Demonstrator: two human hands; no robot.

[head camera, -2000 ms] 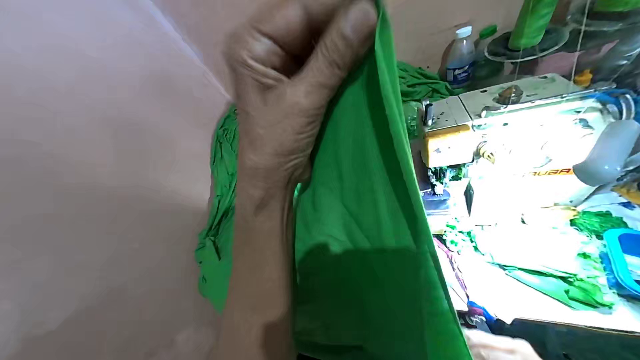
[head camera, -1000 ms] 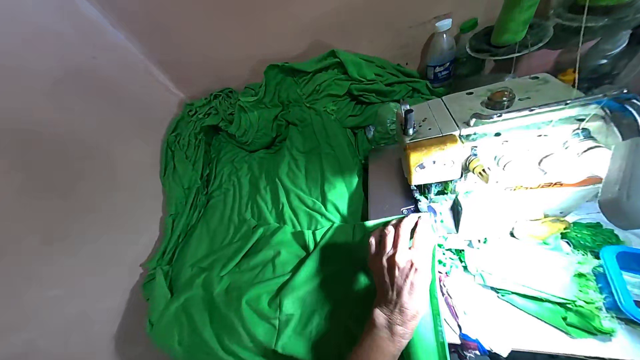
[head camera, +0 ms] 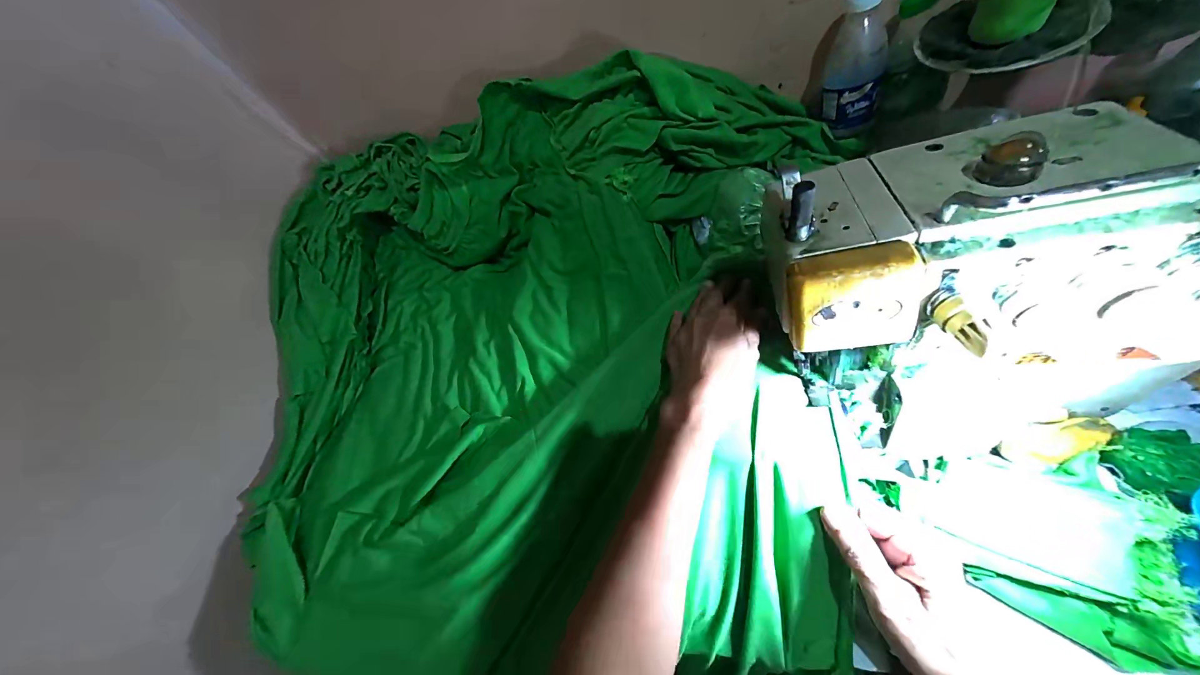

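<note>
Green fabric [head camera: 487,375] lies in loose folds over the left of the work surface and runs up to the needle area of a sewing machine [head camera: 1012,206]. Left of the machine's head, my left hand [head camera: 714,342] rests on the cloth, its fingertips partly in shadow behind the head, so its grip is unclear. Lower right, my right hand [head camera: 891,572] has the fabric's right edge between thumb and fingers, in front of the needle. The needle and presser foot [head camera: 808,367] are small and partly lost in glare; the cloth passes beside them.
A plastic bottle [head camera: 853,75] stands behind the machine, near a green thread cone [head camera: 1011,17] on a round holder. Green scraps [head camera: 1078,609] and a yellow item [head camera: 1057,439] lie on the right under bright light. A wall [head camera: 112,337] bounds the left side.
Two seconds ago a raised hand held the fabric up before the camera; now the cloth lies down. Since one second ago my left hand has moved farther back beside the machine head, and my right hand has come into view.
</note>
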